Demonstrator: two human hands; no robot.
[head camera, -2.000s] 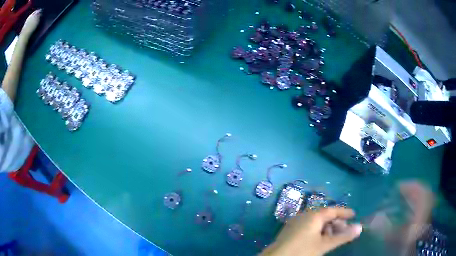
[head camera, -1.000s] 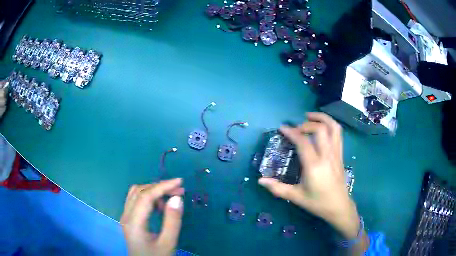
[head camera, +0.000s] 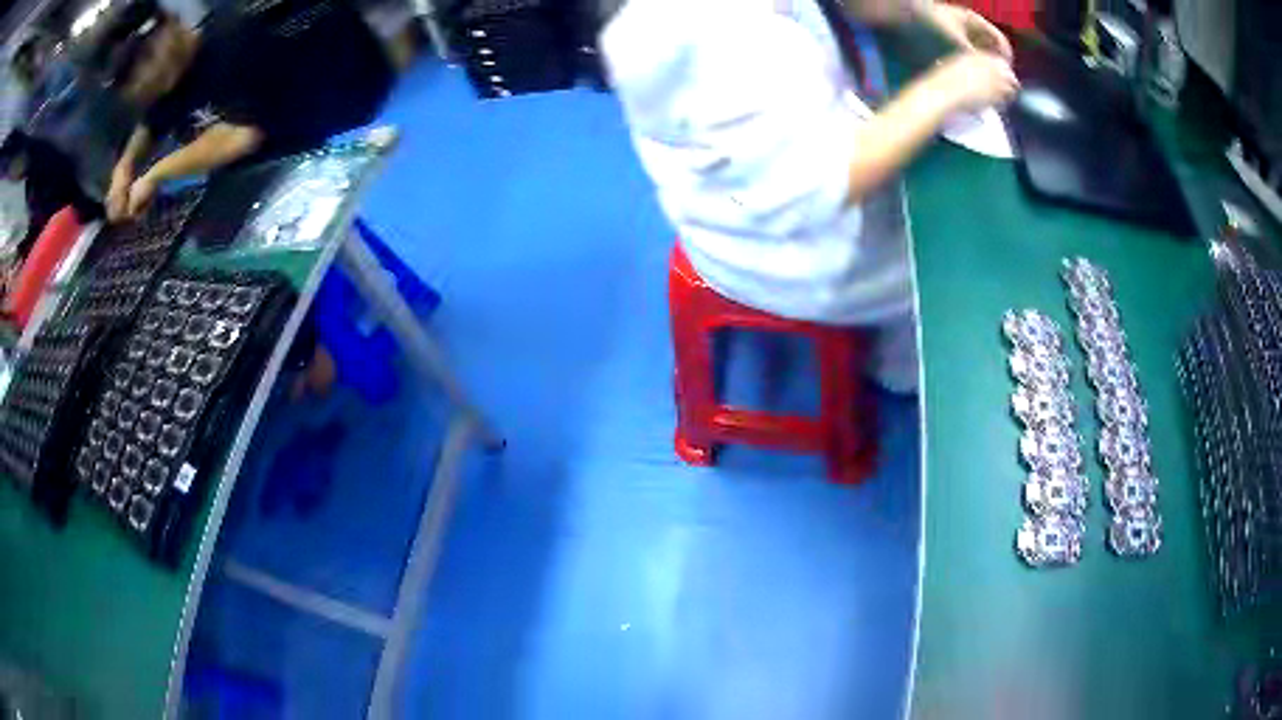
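Neither of my hands can be made out in the current view. Nearest in front, on the green bench mat (head camera: 970, 619) at the right, lie two rows of silvery circuit boards packed edge to edge. The shorter-looking left row (head camera: 1043, 439) and the right row (head camera: 1115, 408) run side by side with a gap between them. A stack of clear blister trays (head camera: 1237, 436) stands right of the rows. A faint blurred patch shows at the bottom of the mat; I cannot tell what it is.
A person in a white top (head camera: 766, 155) sits on a red stool (head camera: 773, 373) at the bench, near a black tray (head camera: 1097, 148). Blue floor (head camera: 605, 563) lies between benches. At the left, another bench holds black trays of round parts (head camera: 162, 401); a person in black (head camera: 281, 78) works there.
The view has swung left, away from the wired modules and screw feeder. Both hands, one of them at a dark unit with a board before, are out of sight. The floor and other people now show.
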